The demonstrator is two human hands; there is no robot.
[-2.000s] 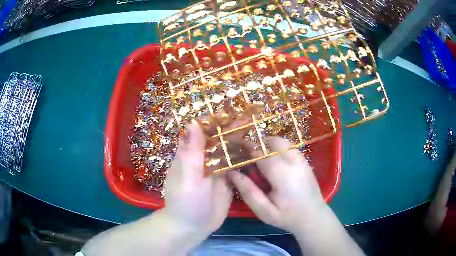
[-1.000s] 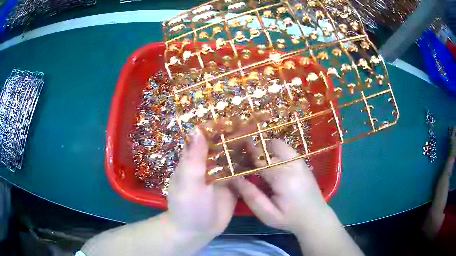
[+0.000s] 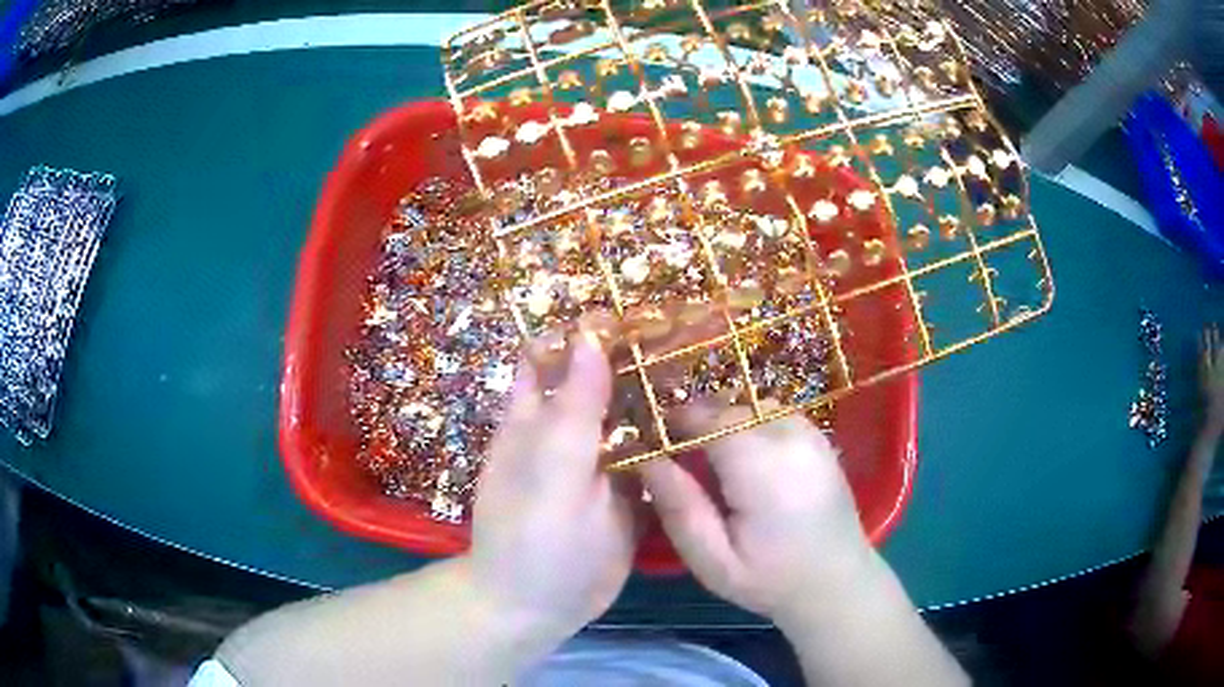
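Observation:
A gold sprue frame (image 3: 752,141) with rows of small gold parts is held tilted above the red basin (image 3: 312,336). The bars along its near and right edges carry few parts. My left hand (image 3: 557,497) grips the near left corner, thumb on top. My right hand (image 3: 779,497) is at the near edge, its fingers partly hidden under the frame; whether it grips the frame or a part cannot be told. A glittering heap of loose parts (image 3: 423,362) lies in the basin.
Silver sprue frames (image 3: 54,302) lie at left on the green table (image 3: 188,389). Small loose parts (image 3: 1150,383) lie at right. A blue tray (image 3: 1175,181), a grey post (image 3: 1101,101) and frame piles (image 3: 1034,40) are at the far right. Another person's arm (image 3: 1188,497) shows at right.
My left hand has shifted slightly right along with the frame's near left corner. The frame has turned a little. The other person's hand has come further into view at right.

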